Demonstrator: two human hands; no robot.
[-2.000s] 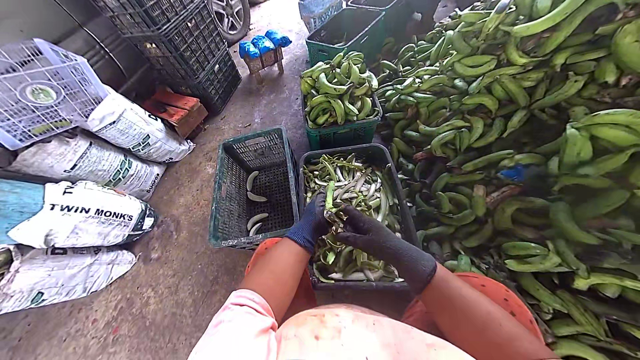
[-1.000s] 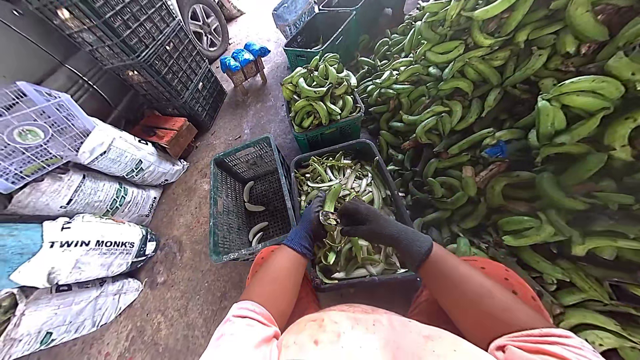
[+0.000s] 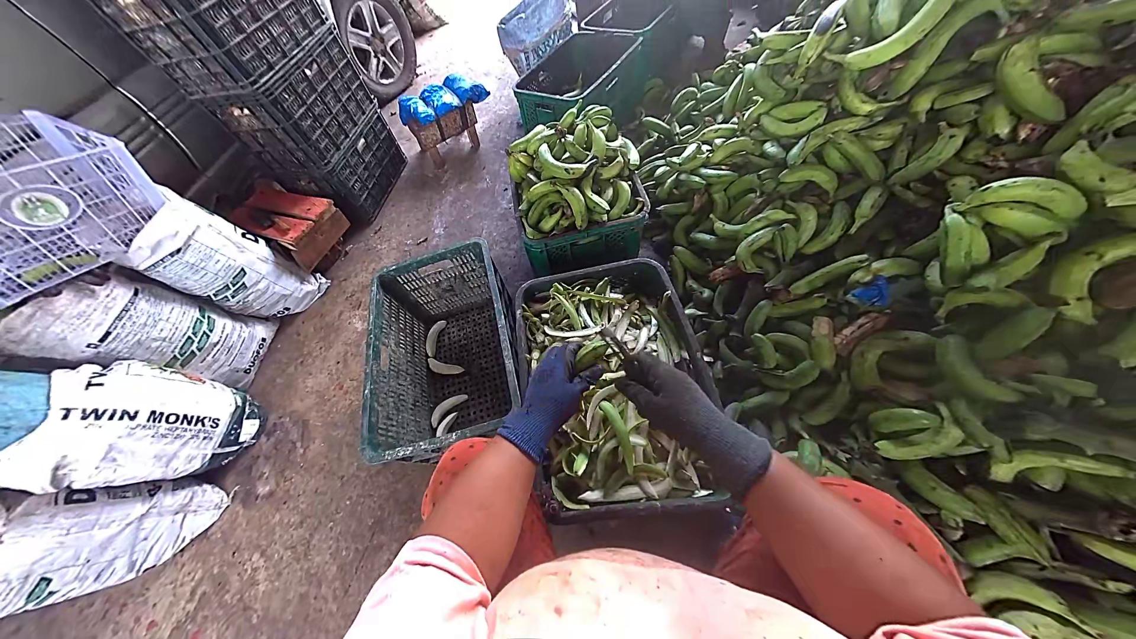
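Note:
My left hand (image 3: pixel 552 398), in a blue knit glove, is closed around a green plantain (image 3: pixel 589 355) above a dark crate (image 3: pixel 710 377) heaped with plantain peels (image 3: pixel 626 430). Just right of it my right hand (image 3: pixel 661 395), in a dark grey glove, grips a small thin dark tool, probably a knife (image 3: pixel 614 342), by the plantain. Close to the left of the peel crate stands a green plastic crate (image 3: pixel 377 355) with several peeled plantains (image 3: pixel 446 366) on its slatted bottom.
A green crate of unpeeled plantains (image 3: pixel 581 177) stands ahead. A large heap of green plantains (image 3: pixel 825 231) fills the right. Filled white sacks (image 3: pixel 133 426) lie left. Stacked black crates (image 3: pixel 311 106), a red box (image 3: pixel 293 222) and a small wooden stool (image 3: pixel 448 124) with blue bundles stand farther off.
The plantain at my left hand stood up pale green from the fingers one second ago; it now lies lower between the hands. Both hands stay over the peel crate.

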